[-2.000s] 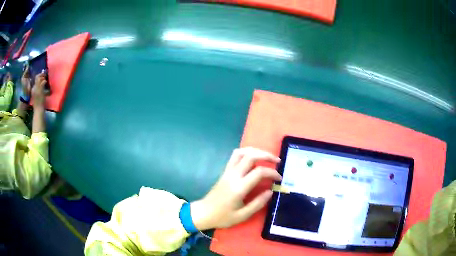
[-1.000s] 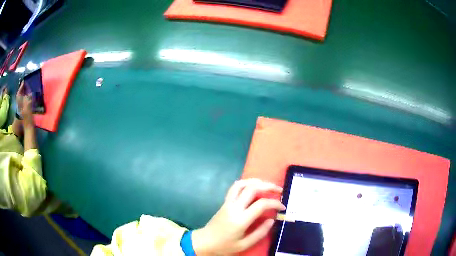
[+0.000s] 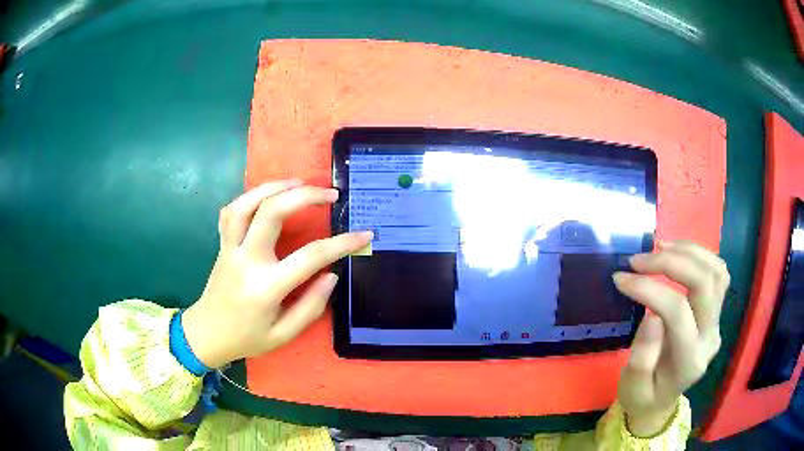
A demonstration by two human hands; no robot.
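Note:
A tablet (image 3: 507, 291) lies on a red-orange foam carrier (image 3: 423, 88). Its lit screen shows a green dot at upper left, pale panels, dark windows at lower left and lower right, and strong white glare. A small yellow tape tab (image 3: 361, 250) is at its left edge. My left hand (image 3: 273, 264) is at the tablet's left side, index fingertip on or just over the screen by the tab, fingers apart, holding nothing. My right hand (image 3: 670, 326) is at the lower right, bent fingers over the screen edge, holding nothing visible; contact cannot be told.
Another foam carrier (image 3: 767, 255) with a dark tablet (image 3: 785, 308) is at the right edge. Both carriers are on the shiny green surface (image 3: 132, 158). A blue strap (image 3: 184, 349) is on my left wrist. Patterned cloth shows at the bottom edge.
The view has shifted, so the tablet now appears in the middle. My right hand has come into view over the tablet. My left index finger has moved onto or over the screen.

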